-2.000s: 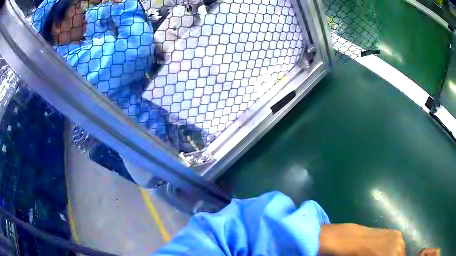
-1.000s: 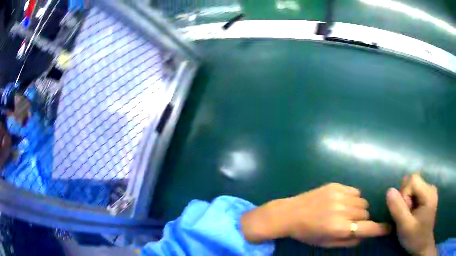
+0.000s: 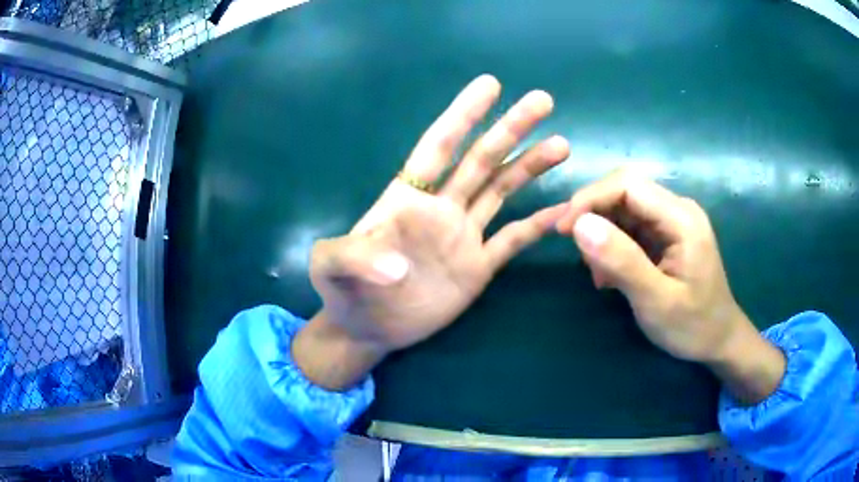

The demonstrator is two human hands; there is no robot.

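Observation:
My left hand point(image 3: 414, 245) is bare, palm up over the green surface point(image 3: 452, 377), fingers spread and thumb bent across the palm. It holds nothing. A thin gold ring point(image 3: 416, 182) sits on its index finger. My right hand point(image 3: 659, 268) is to the right, its fingers curled, with thumb and index fingertips at the tip of my left little finger. No work part shows in either hand.
A metal-framed mesh panel point(image 3: 151, 273) stands at the left, with white and blue shapes behind it. A pale edge strip point(image 3: 546, 444) runs along the near side. A white rail point(image 3: 247, 11) curves along the far left edge.
The view has swung so the panel lies farther left. Both hands are now in full view. My left hand has turned palm up and opened; my right hand has come to its little finger.

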